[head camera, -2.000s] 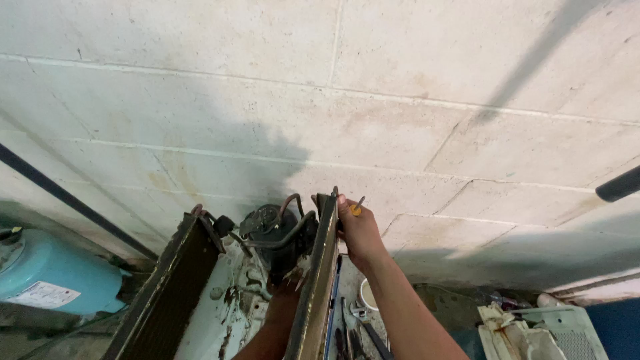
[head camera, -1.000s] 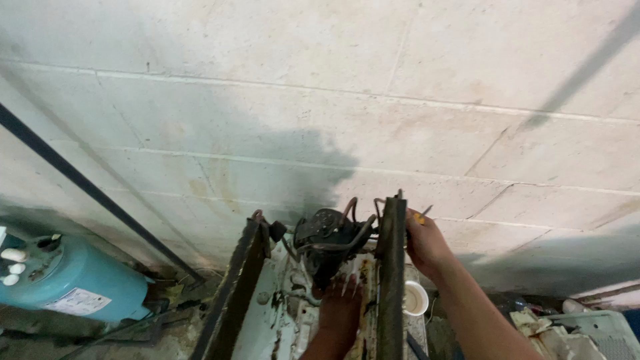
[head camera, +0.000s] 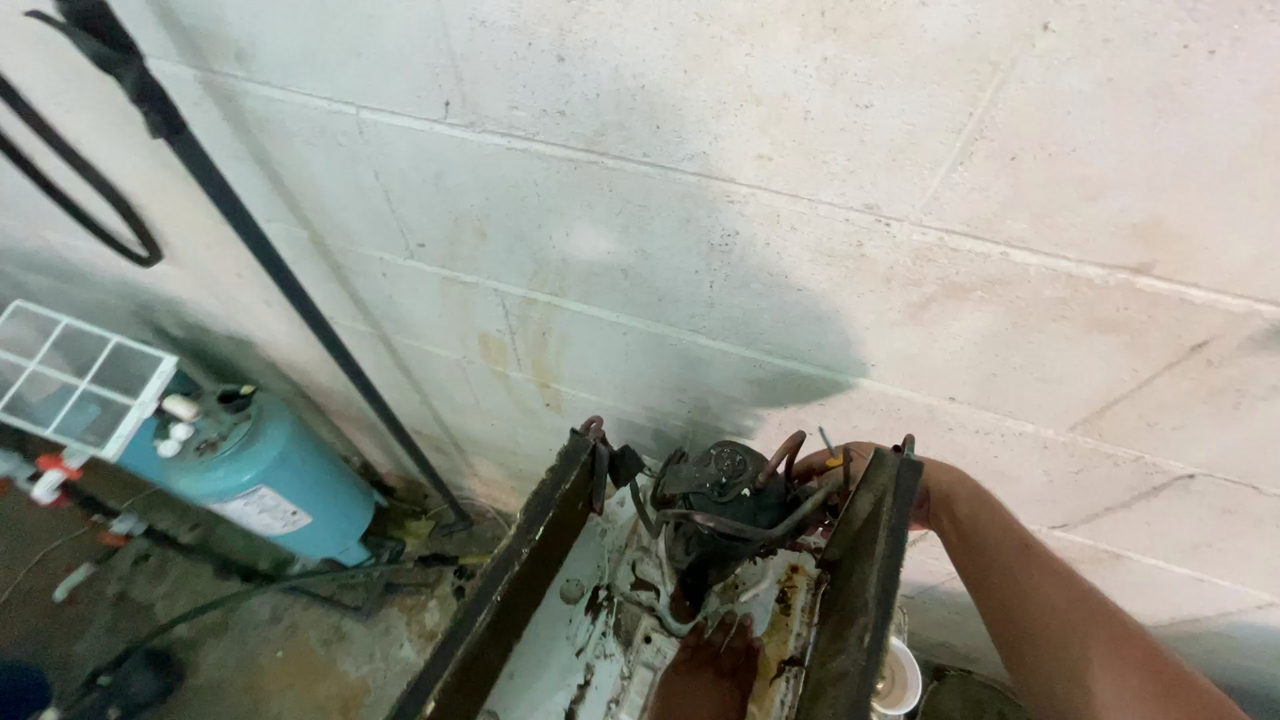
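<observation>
A black compressor [head camera: 722, 500] with bent copper tubes [head camera: 785, 460] stands between two upright finned coils, the left coil [head camera: 510, 590] and the right coil [head camera: 860, 580]. Under it lies a dirty white base pan [head camera: 560, 610] with rust and peeling patches. My left hand [head camera: 715, 650] is low between the coils, its fingers spread on the pan just in front of the compressor. Behind the upper end of the right coil, my right hand [head camera: 850, 470] reaches around to the tubes with a thin tool with a yellow part [head camera: 834, 462] at its fingers; the coil hides part of this hand.
A light blue gas cylinder [head camera: 275, 480] stands on the floor at left, beside a white grid-framed filter [head camera: 85, 375]. A black pole [head camera: 290, 280] leans on the block wall [head camera: 640, 230]. Hoses [head camera: 250, 595] cross the floor. Right of the coils is a white cup [head camera: 898, 680].
My right hand has moved from the outer side of the right coil to the tubes behind its upper end. The view has swung left, showing more of the cylinder and pole.
</observation>
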